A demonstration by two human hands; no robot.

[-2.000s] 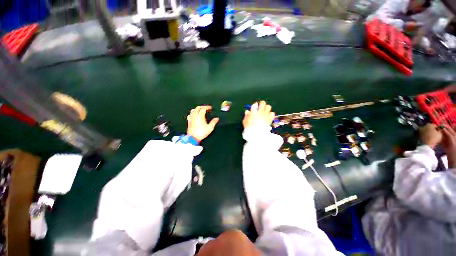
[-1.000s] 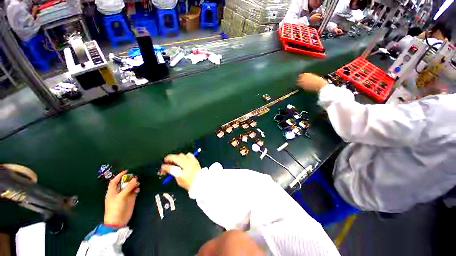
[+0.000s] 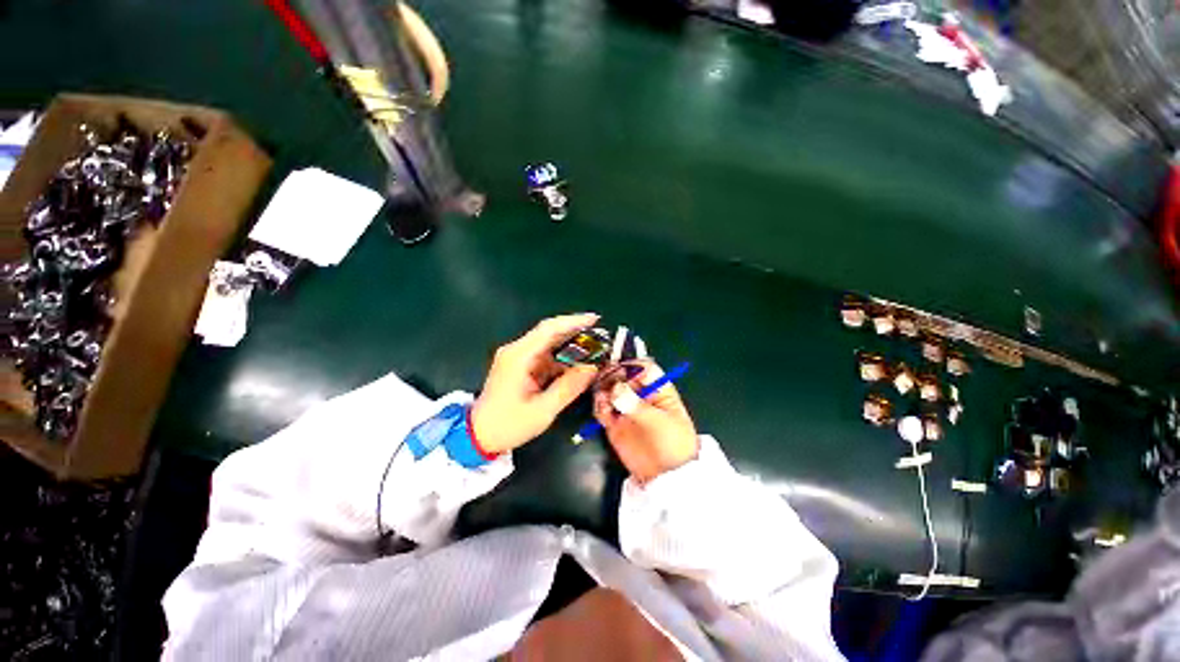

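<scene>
My left hand [image 3: 528, 385], with a blue strap and red band at the wrist, holds a small dark module [image 3: 585, 347] with a yellow-marked face between thumb and fingers. My right hand [image 3: 651, 427], with white finger covers, meets it at the module's right side. A blue pen-like tool [image 3: 663, 380] lies across the right hand's fingers, its tip down to the left. The fingertips hide the contact between the right hand and the module. A small shiny part [image 3: 546, 190] lies on the green bench beyond the left hand.
An open carton [image 3: 246, 162] of dark and silvery parts stands at left, a black bin [image 3: 65, 569] below it. White paper [image 3: 317, 216] lies beside a metal post [image 3: 412, 142]. Copper-coloured blocks [image 3: 903, 378], a taped white cable [image 3: 924, 517] and dark wired parts [image 3: 1039, 446] are at right.
The view has swung left, bringing in the carton and bin. My hands, apart before, are now together at the module. Compared with two seconds ago, my left hand now holds the module.
</scene>
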